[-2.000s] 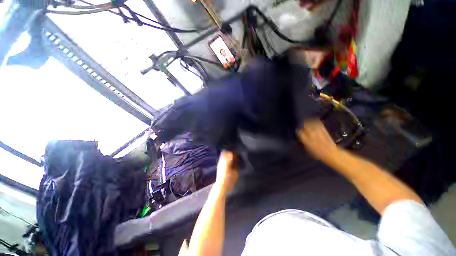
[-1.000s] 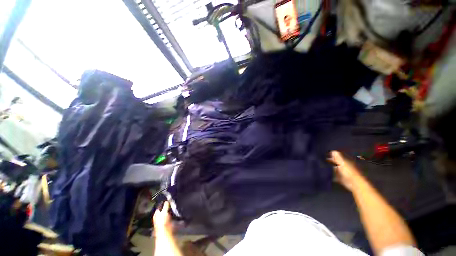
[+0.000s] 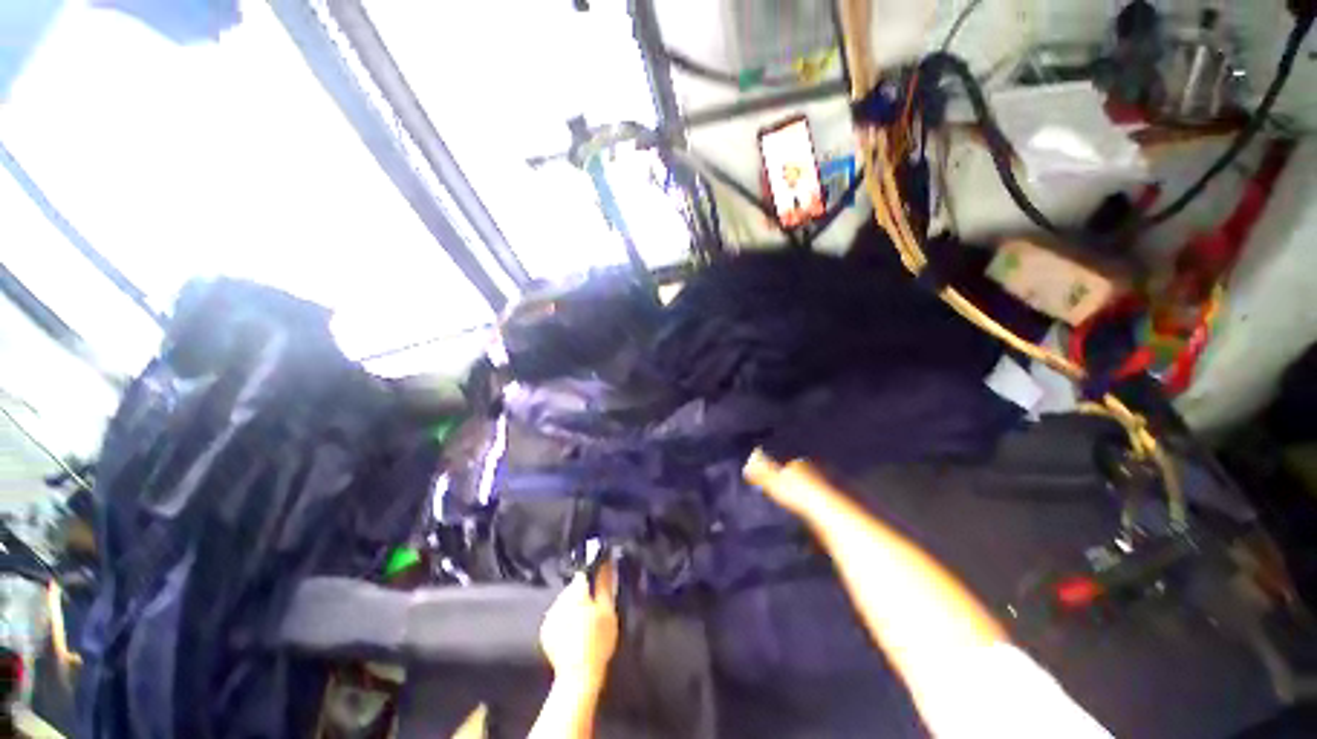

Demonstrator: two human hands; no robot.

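Observation:
A navy garment [image 3: 751, 570] lies spread and wrinkled in front of me, over the pressing table and the right end of the grey padded arm [image 3: 419, 621]. My left hand [image 3: 581, 624] grips the garment's edge beside that arm. My right hand [image 3: 780, 474] is on the cloth farther back; it is small and blurred, and I cannot tell if its fingers grip. The steam iron [image 3: 1105, 589], with a red part, is parked at the right.
A navy garment pile [image 3: 852, 332] with white strips at its left fills the back. A tall navy heap [image 3: 217, 491] stands far left by the window. A tan hose [image 3: 997, 329] hangs down to the iron. A phone [image 3: 790, 171], a box [image 3: 1059, 279] and red items are by the wall.
The blurred garment lifted in my hands two seconds ago is down on the table. Since one second ago my left hand has moved right along the grey arm, and my right hand has moved left.

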